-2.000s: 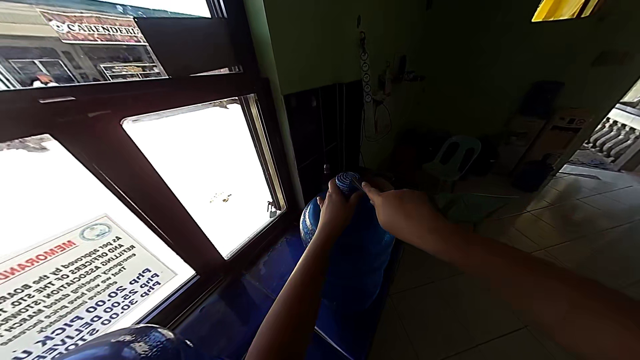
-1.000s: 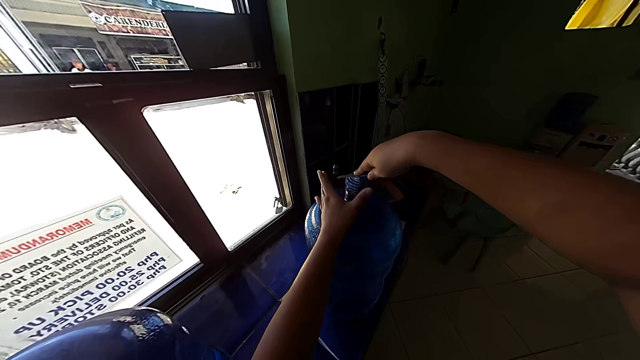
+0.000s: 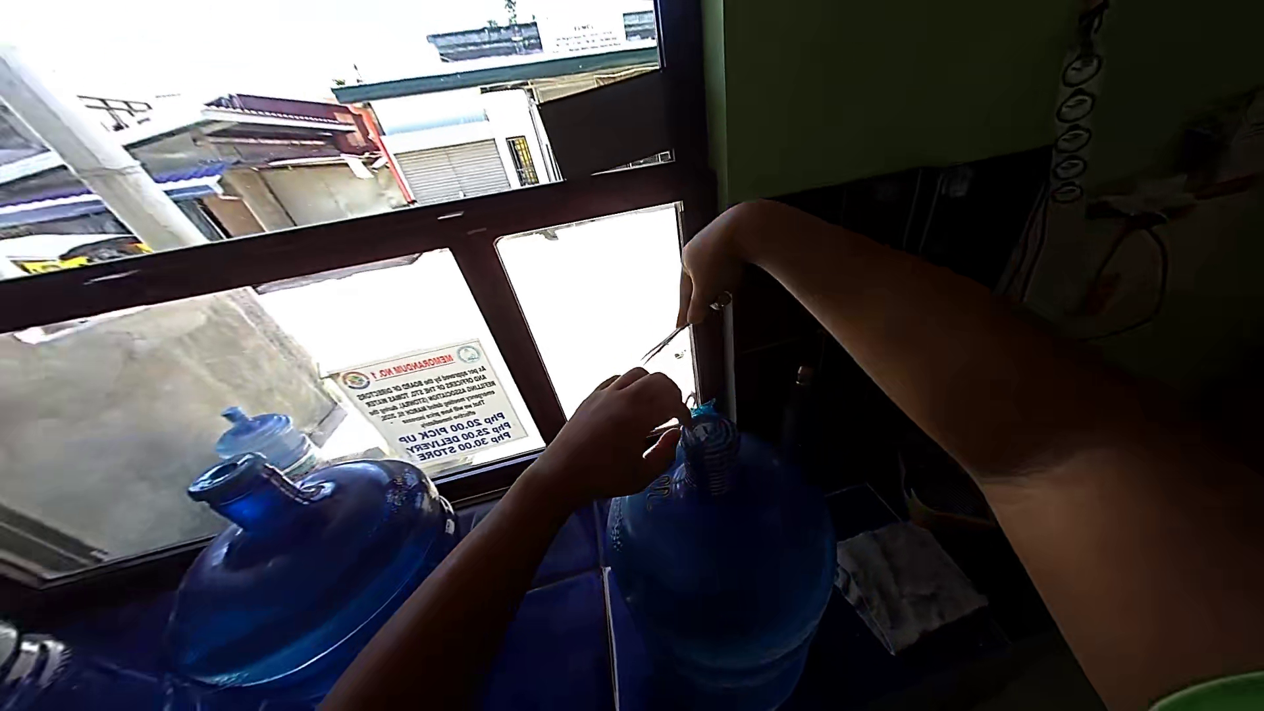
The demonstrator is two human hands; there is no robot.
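Note:
A large blue water jug (image 3: 726, 563) stands upright on the blue tiled surface, with crinkled light-blue plastic (image 3: 703, 410) at the top of its ribbed neck. My left hand (image 3: 617, 434) is at the left side of this neck, fingers curled; whether they pinch the plastic is unclear. Above and slightly right of it, my right hand (image 3: 711, 262) grips what look like small metal scissors (image 3: 670, 341). Their thin blades point down and left, clear of the neck, and a handle ring shows beside my fingers.
Another blue jug (image 3: 316, 573) with an uncapped neck stands at the left, and part of a clear container (image 3: 30, 662) shows at the lower left edge. Behind the jugs is a dark-framed window (image 3: 479, 286) bearing a printed notice (image 3: 430, 400). A pale folded cloth (image 3: 908, 583) lies right of the near jug.
My right hand has risen from the jug's neck and now shows the scissors-like tool. My left hand stays by the neck. The view has swung left.

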